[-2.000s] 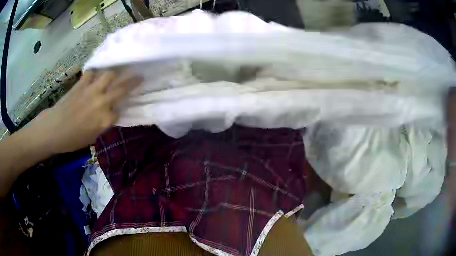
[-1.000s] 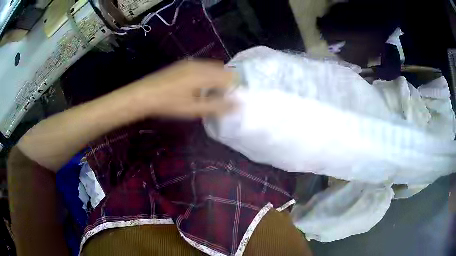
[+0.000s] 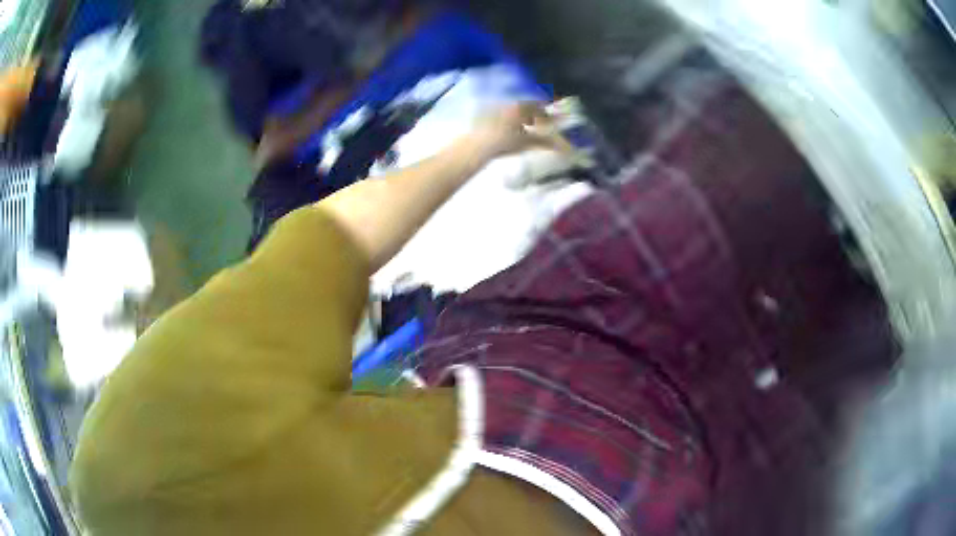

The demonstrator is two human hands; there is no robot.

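My left hand (image 3: 524,128) is blurred and reaches over a pile of white cloth (image 3: 451,241) at upper centre, left of my lap. Its fingers are at the upper right part of the pile, by a small cream and grey bundle (image 3: 561,157). I cannot tell whether they grip it. The pile lies in a bright blue bin (image 3: 456,47), whose edge also shows below the cloth. My right hand is not in view.
The dark red plaid apron (image 3: 587,419) covers my lap. A pale curved table edge (image 3: 839,136) runs down the right. White pieces (image 3: 105,293) lie at far left beside green floor (image 3: 183,157). A blurred grey-blue shape is at lower right.
The view has swung left. The large white piece has left the view, and my left hand has gone from it to the pile in the blue bin.
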